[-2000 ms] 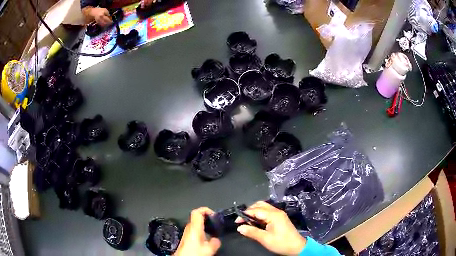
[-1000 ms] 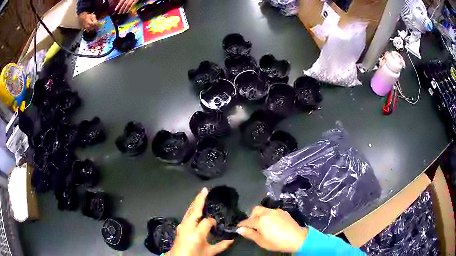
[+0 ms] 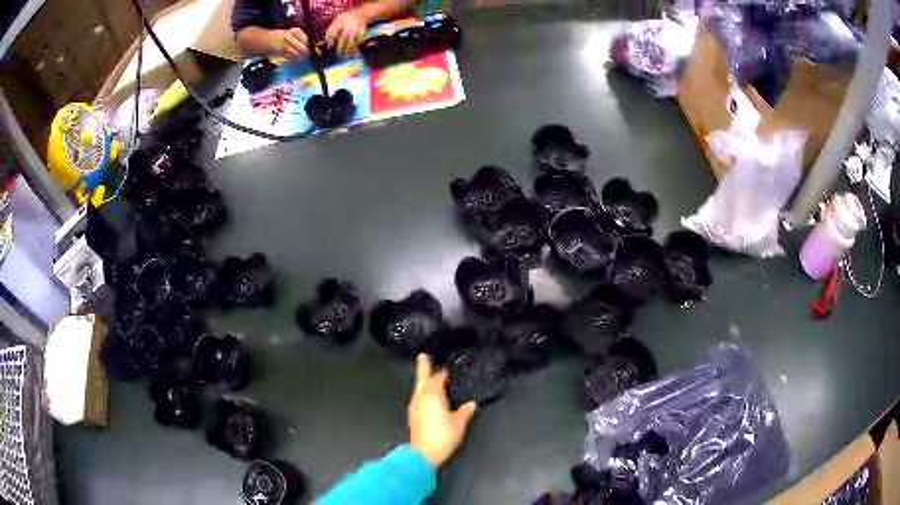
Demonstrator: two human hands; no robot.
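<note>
Black round cup-shaped housings stand in a group at the centre of the bench. My left hand (image 3: 439, 414) reaches in from the bottom with fingers and thumb spread around the near left edge of one housing (image 3: 472, 367), which stands in the group. The finger contact is partly dark and hard to see. Another housing (image 3: 530, 335) stands close to its right. My right hand is not in view. A clear bag of dark parts (image 3: 715, 419) lies at the lower right, with small black parts (image 3: 632, 464) at its left side.
A pile of housings (image 3: 163, 296) lies at left, and a round black piece (image 3: 264, 483) below it. A white bag (image 3: 755, 197), pink bottle (image 3: 832, 237) and red-handled tool (image 3: 827, 294) are at right. A carton (image 3: 849, 473) is lower right. Another person's hands (image 3: 345, 32) are above a printed sheet (image 3: 414, 87).
The view has shifted, so the bench items sit lower and further right. The housing from my hands now stands in the group beside my left hand. My right hand has left the picture.
</note>
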